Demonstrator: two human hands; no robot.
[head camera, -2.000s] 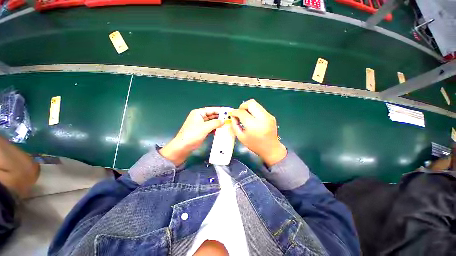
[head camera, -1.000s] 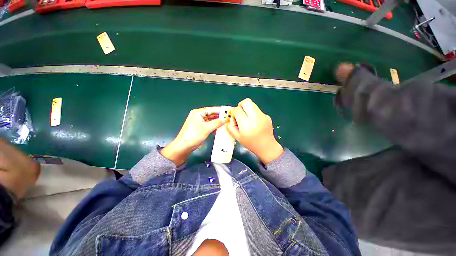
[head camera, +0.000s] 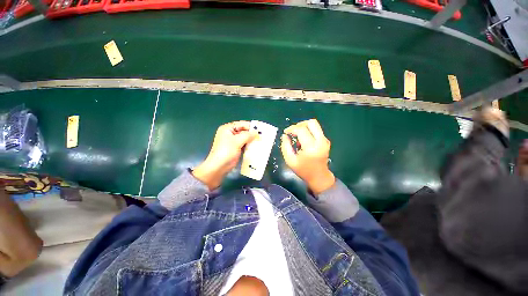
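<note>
A white phone housing (head camera: 259, 151) with small dark marks near both ends is held upright over the near edge of the green worktop (head camera: 197, 124). My left hand (head camera: 227, 149) grips its upper left side between thumb and fingers. My right hand (head camera: 308, 151) is just to the right of the housing and apart from it, with its fingers curled. Whether a tiny part is between those fingertips cannot be told. Small loose bits (head camera: 275, 165) lie on the worktop between the housing and my right hand.
A pale rail (head camera: 231, 88) separates worktop and green belt (head camera: 243, 46). Several yellowish housings lie on the belt; another (head camera: 72, 132) lies left on the worktop near a clear plastic bag (head camera: 22, 136). A person's dark sleeve (head camera: 483, 167) reaches in at right. Red trays (head camera: 145, 6) stand beyond.
My right hand has moved off the housing to the right. The housing is raised slightly and tilted. The neighbour's arm has shifted right and back from the belt. Housings on the belt have changed places.
</note>
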